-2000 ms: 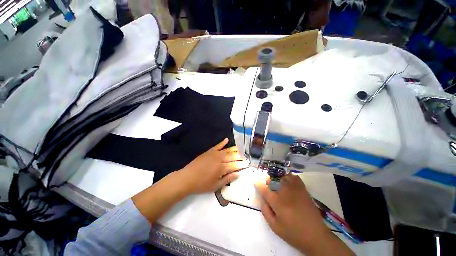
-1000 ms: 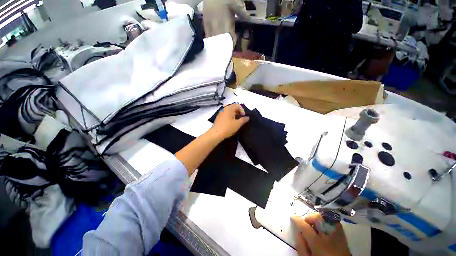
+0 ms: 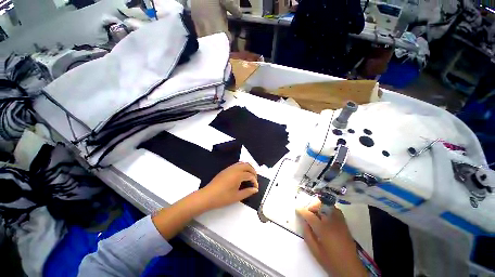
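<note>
My left hand (image 3: pixel 233 185) is curled over a long black strip (image 3: pixel 176 153), left of the needle plate (image 3: pixel 282 200). Its thumb and fingertips are close together, and I cannot tell whether they pinch a black piece. My right hand (image 3: pixel 332 238) is at the presser foot (image 3: pixel 327 199) of the white sewing machine (image 3: pixel 404 162). Its fingertips are near the lit needle area and partly hidden by the foot parts; I cannot make out cloth in them. A fanned stack of small black pieces (image 3: pixel 252 134) lies behind the strip.
White-grey panels with black edges (image 3: pixel 135 70) are piled at left. A black-and-white bundle (image 3: pixel 54 189) hangs beside the table. Brown cardboard (image 3: pixel 331 94) stands behind. Slim coloured handles (image 3: pixel 368 262) and a dark strip (image 3: pixel 388 238) lie right of my right hand. A person in dark clothes (image 3: pixel 325 32) is beyond.
My left hand first reached back to the stack of black pieces, then came forward to the strip near the needle plate. My right hand has stayed by the foot. The view has shifted.
</note>
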